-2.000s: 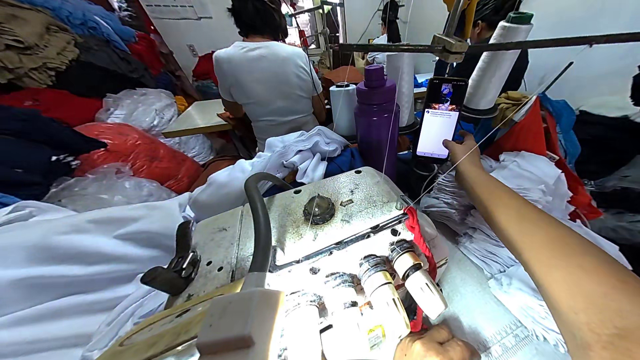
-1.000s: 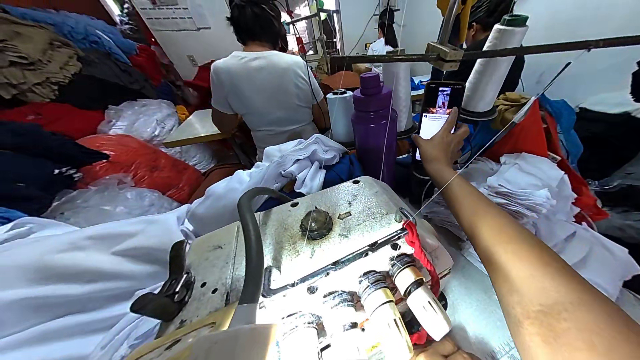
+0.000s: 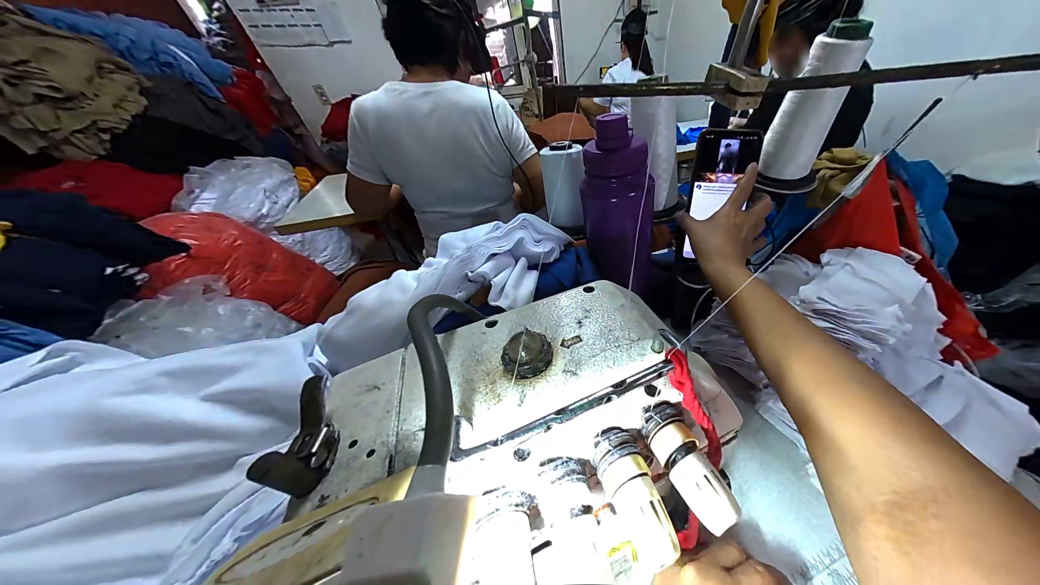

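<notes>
My right hand (image 3: 727, 223) reaches forward from the right, with fingers spread, over the lower part of an upright smartphone (image 3: 721, 183) that has its screen lit. Whether the fingertips touch the glass cannot be told. Low in the view, my left hand (image 3: 719, 565) is beside the tension knobs (image 3: 638, 487) of an industrial sewing machine (image 3: 561, 333); its fingers are mostly cut off or hidden. A red cord (image 3: 691, 398) hangs at the machine's right edge. A purple bottle (image 3: 617, 203) stands left of the phone.
White fabric (image 3: 162, 439) spreads at left, and stacked white pieces (image 3: 877, 301) lie at right. White thread cones (image 3: 821, 106) stand behind, below a metal bar (image 3: 910, 73). Taut threads cross near my right arm. A person in a white shirt (image 3: 439, 154) sits ahead, facing away; others are beyond.
My right hand was at the phone's lower right edge two seconds ago; it then came across the screen. Now it is lower on the screen, with its fingers more spread.
</notes>
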